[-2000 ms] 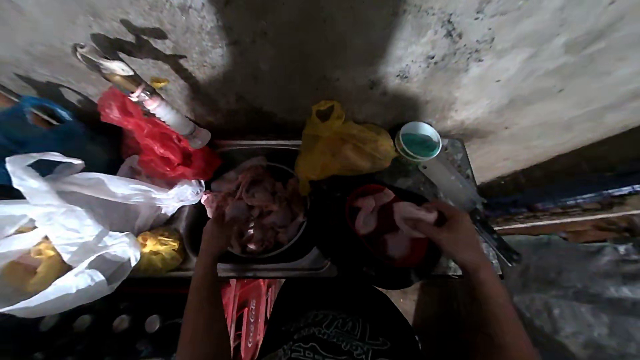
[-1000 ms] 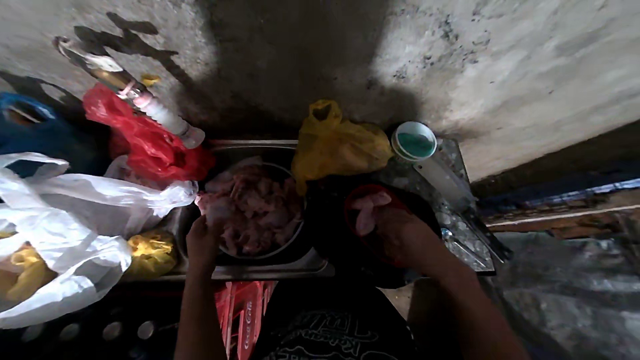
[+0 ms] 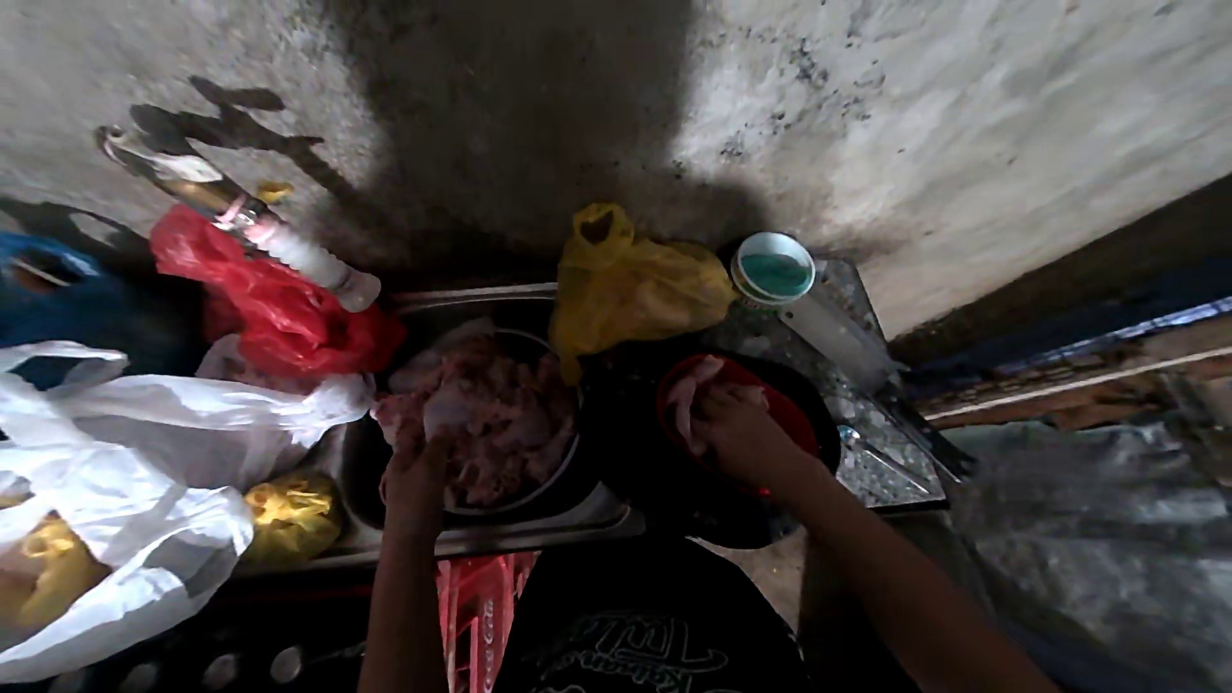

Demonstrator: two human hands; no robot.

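Note:
Raw meat pieces [image 3: 500, 414], which look like chicken, fill a round basin [image 3: 575, 460] in the sink. My left hand [image 3: 416, 476] is at the basin's left side against a piece of meat; whether its fingers grip it is too dark to tell. On the right, my right hand [image 3: 736, 423] reaches down into a red bowl [image 3: 791, 414] that sits within a black bag or vessel. A pale piece of raw meat [image 3: 685, 399] lies by its fingers, and another pale bit shows just behind them. The fingertips are partly hidden.
A faucet with a white hose [image 3: 308, 260] hangs over a red plastic bag [image 3: 308, 332]. White [image 3: 192, 404] and yellow [image 3: 640, 289] bags flank the basin. A tub of green contents [image 3: 773, 269], a cleaver [image 3: 837, 342] and a spoon [image 3: 890, 460] lie on the speckled counter [image 3: 861, 289].
My right hand held a pale meat piece at the red bowl's right side two seconds ago; it has since moved left and down into the bowl. My left hand stays at the basin's left side.

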